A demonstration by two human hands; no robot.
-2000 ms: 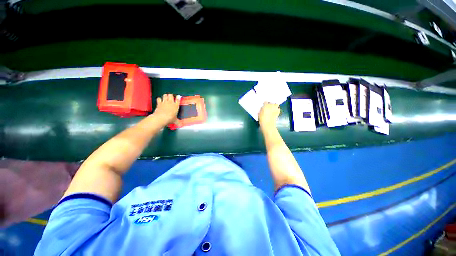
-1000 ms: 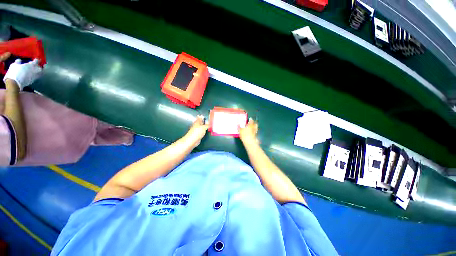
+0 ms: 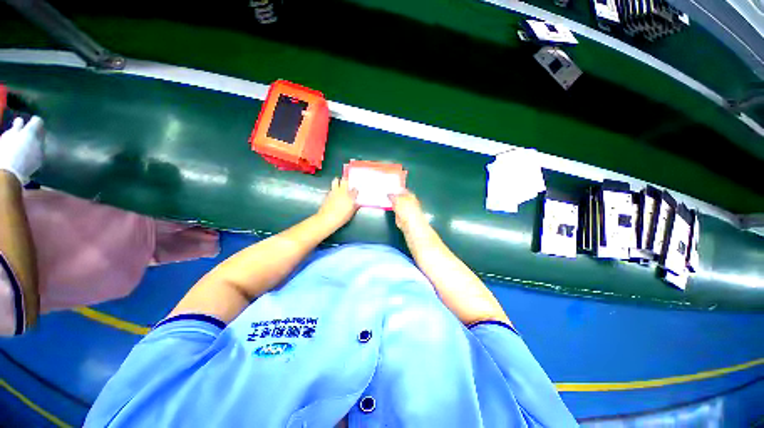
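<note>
A red-orange device housing (image 3: 349,170) lies flat on the green bench in front of me, with a white sheet (image 3: 374,185) over its face. My left hand (image 3: 339,203) holds its left edge. My right hand (image 3: 405,209) is at its lower right corner, fingers on the sheet and edge. A stack of red-orange housings (image 3: 289,125) with a dark window on top stands to the upper left, by the rail. A pile of plain white sheets (image 3: 514,179) lies to the right. The housing's dark window is hidden under the sheet.
White-and-black flat pieces (image 3: 619,221) stand in an overlapping row at the right. A pale metal rail (image 3: 419,135) separates the bench from the conveyor, which carries more such pieces (image 3: 557,67). At the far left is another person's white-gloved hand (image 3: 23,149) and pink clothing.
Since two seconds ago, a white sheet has come onto the housing, and my right hand has moved from the sheet pile to the housing. Over the last second, both hands stay at the housing.
</note>
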